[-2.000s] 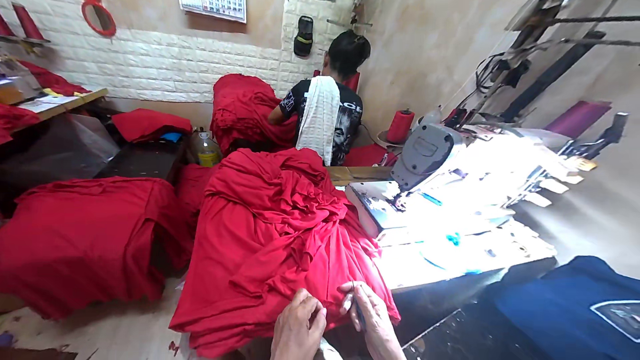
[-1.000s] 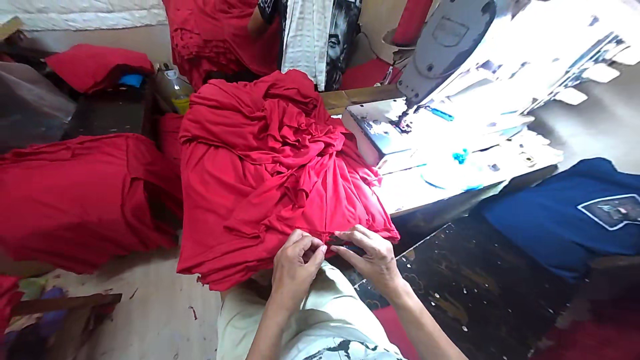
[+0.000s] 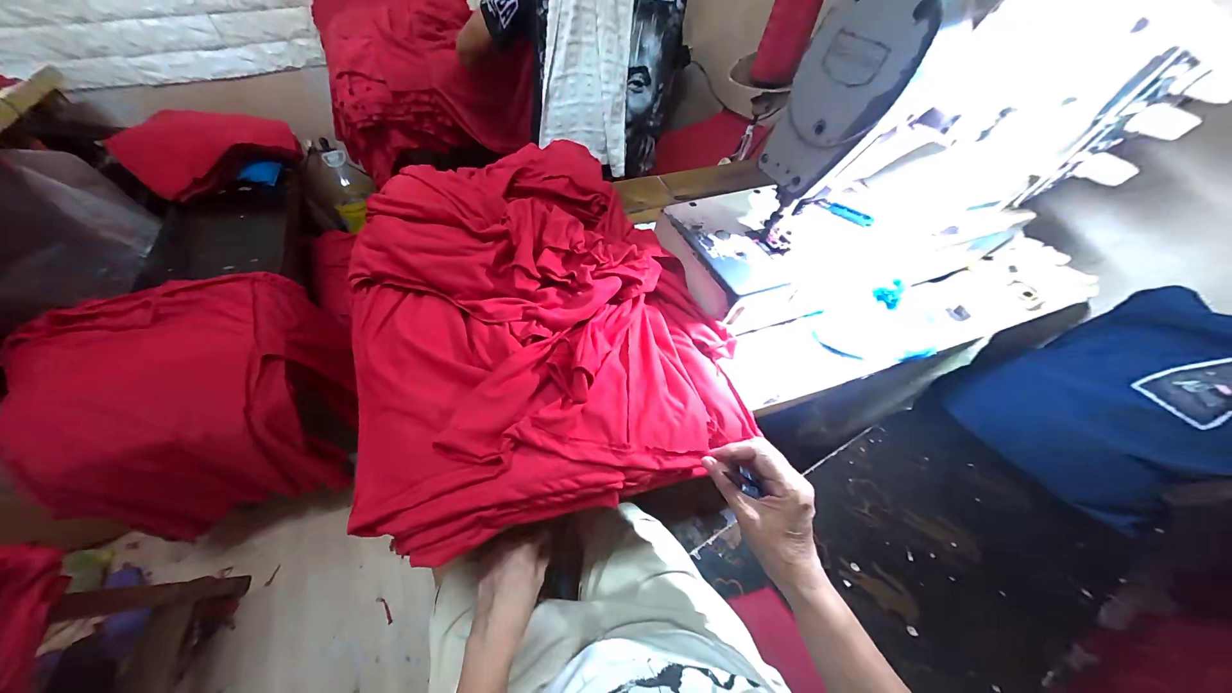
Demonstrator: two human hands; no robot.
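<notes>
A large heap of red knit fabric lies before me, its layered lower edge over my lap. My left hand reaches under that edge; its fingers are hidden beneath the cloth. At the heap's lower right corner is my right hand, thumb and index finger pinching the fabric edge. A small dark object sits within its curled fingers, too little seen to name. To the right of the heap stands an industrial sewing machine on a brightly lit table.
A person's arm rests by another red fabric pile behind. More red cloth is stacked at left, near a bottle. On the right lies a navy garment by a dark board. A red thread cone stands behind the machine.
My left hand has moved from the front edge of the heap to beneath it. My right hand has shifted rightward, away from the left, to the heap's corner. The view has tilted down.
</notes>
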